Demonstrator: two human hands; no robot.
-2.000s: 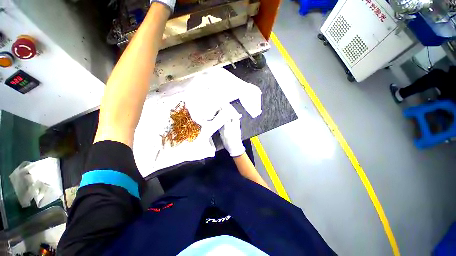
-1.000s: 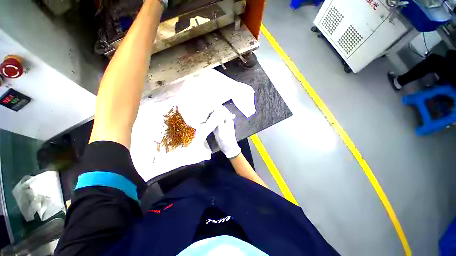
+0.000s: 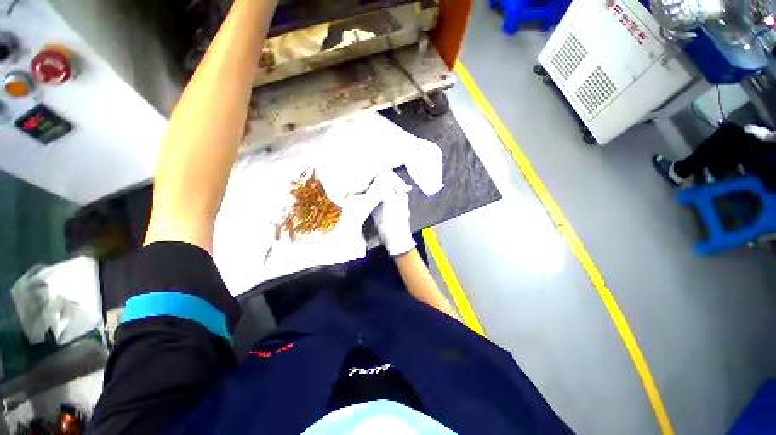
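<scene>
A loose pile of thin coppery pieces (image 3: 311, 209) lies on a crumpled white cloth (image 3: 255, 204) in front of the machine. My right hand (image 3: 393, 218), in a white glove, is at the cloth's right edge, right of the pile. Its fingers blend into the white cloth, so I cannot tell whether they grip it. My left forearm reaches up across the left side of the cloth toward the machine opening. My left hand is beyond the top edge of the picture.
The machine's stained metal ledge (image 3: 340, 95) is behind the cloth. A control panel (image 3: 85, 102) with a red button is at left. White wipes (image 3: 56, 299) and a metal tray with dark and coppery parts are at lower left. A white cabinet, blue stool and a person's leg are at right.
My left hand, partly visible at the top edge before, is now out of the picture. The view has shifted slightly. My right hand stays at the cloth's edge, and the pile looks unchanged.
</scene>
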